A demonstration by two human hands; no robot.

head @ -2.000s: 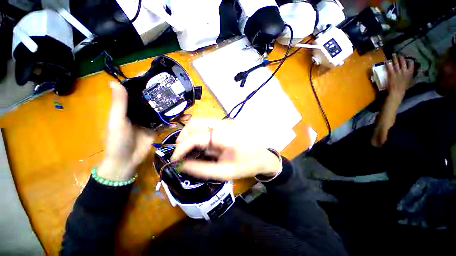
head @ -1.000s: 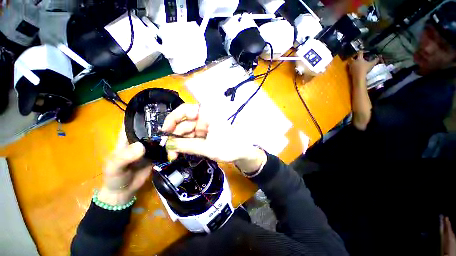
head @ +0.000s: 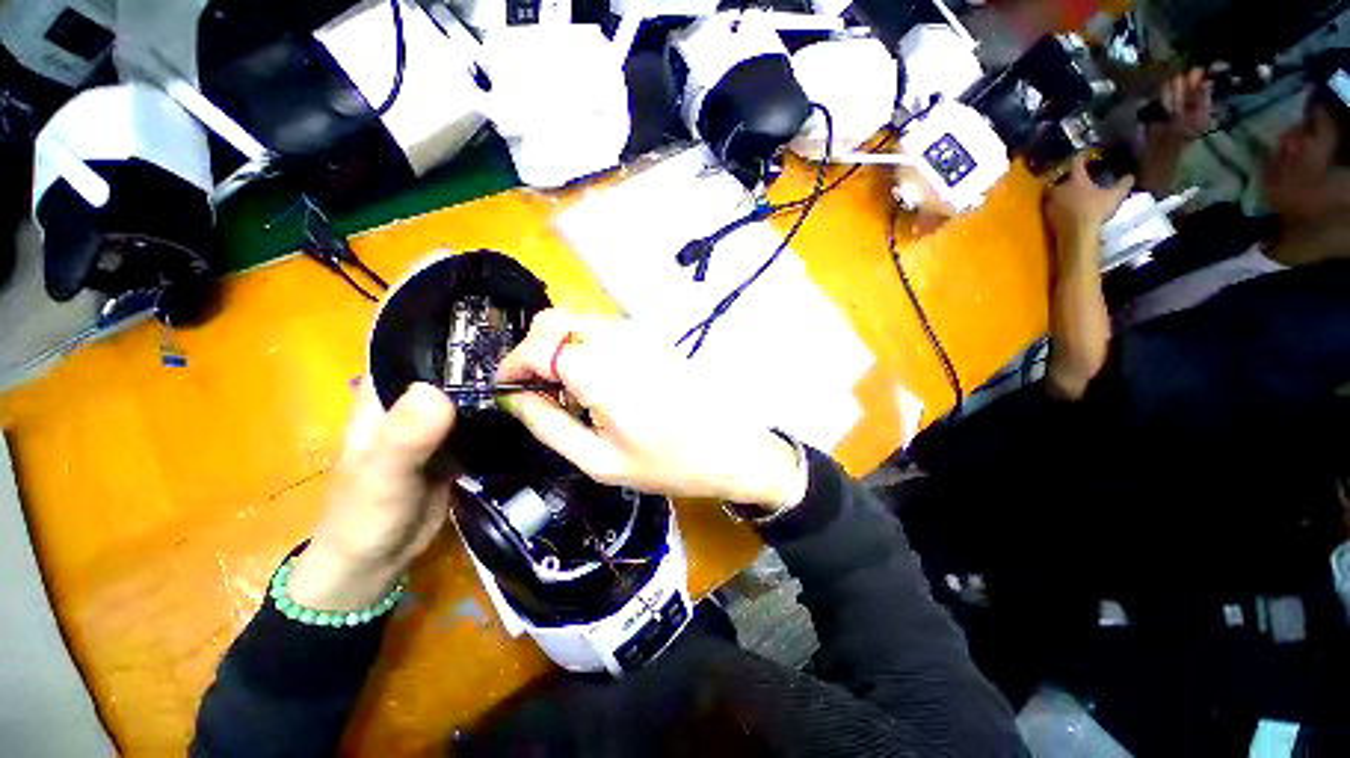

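The black round camera head (head: pixel 410 329) is tilted with its open side up, showing the circuit board (head: pixel 477 344) inside. My left hand (head: pixel 388 481) holds the head by its lower left rim. My right hand (head: pixel 629 407) has its fingertips at the board's lower edge, pinching a thin dark strand or tool; which one I cannot tell. The white camera base (head: pixel 570 640) sits just below the head, near my lap, its black interior open with a pale part and thin red wires showing. The join between head and base is partly hidden.
White cameras with black balls (head: pixel 751 104) are piled along the far side by a green strip (head: pixel 400 212). White paper sheets (head: pixel 785 333) lie right of the head with black cables on them. A small blue piece (head: pixel 173 357) lies at left. Another person (head: pixel 1184 400) works at right.
Two seconds ago my hands were apart, with the head's board facing up. Now my left hand grips the head and my right fingertips are at the board. The base's interior has come into view.
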